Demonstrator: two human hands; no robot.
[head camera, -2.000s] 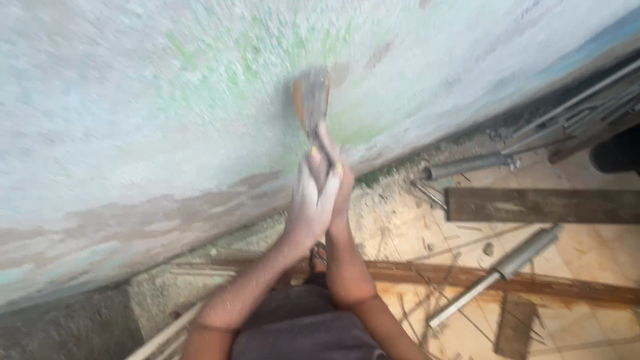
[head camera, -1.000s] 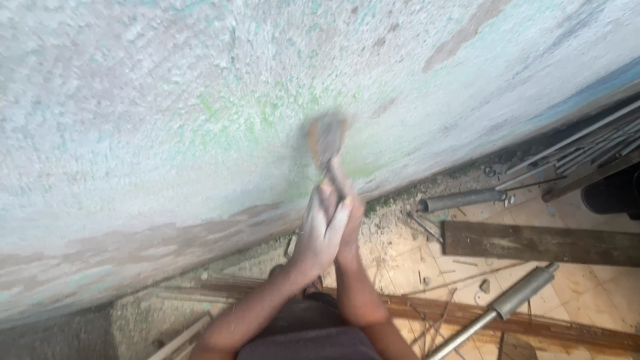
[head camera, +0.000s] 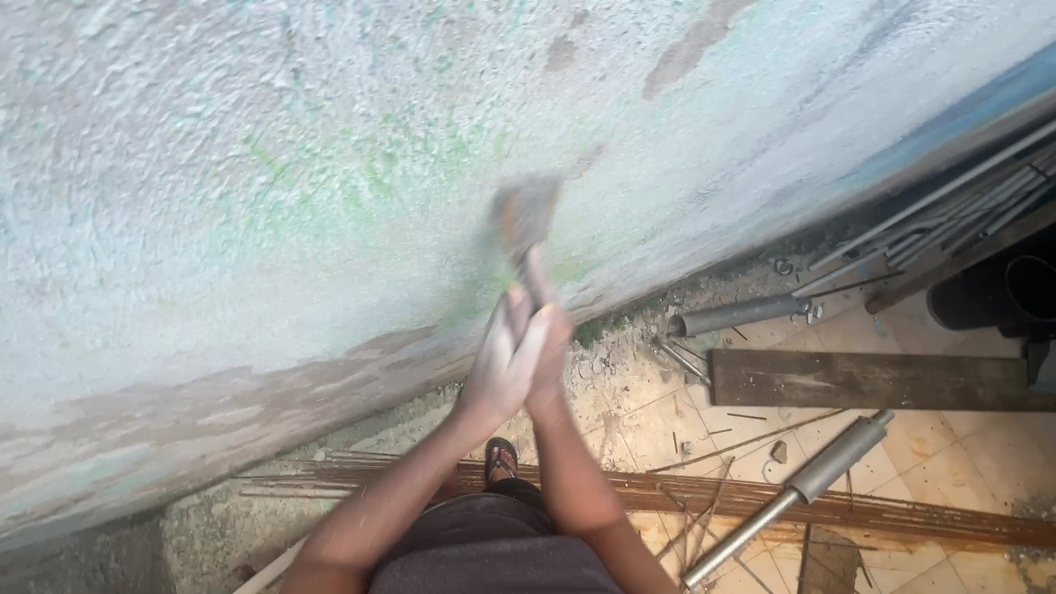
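A scraper with a wide, rust-marked blade (head camera: 528, 210) lies against the rough painted wall (head camera: 330, 272), blurred by motion. Both hands are wrapped around its handle, one against the other. My left hand (head camera: 499, 359), whitened with dust, covers much of the grip from the left. On the right side, my right hand (head camera: 551, 355) holds the same handle, partly hidden behind the left, with a finger stretched toward the blade. Green and white paint with bare brownish patches shows around the blade.
A bundle of thin rusty rods (head camera: 742, 499) crosses the tiled floor beside my sandalled foot (head camera: 501, 460). To the right are a wooden plank (head camera: 874, 379), a metal tube with a thinner shaft (head camera: 837, 458), another grey tube (head camera: 734, 315), a black bucket (head camera: 982, 293) and several pipes (head camera: 949, 206).
Both hands stay closed on the scraper handle. The blade has shifted over the wall between frames, and the view has moved somewhat.
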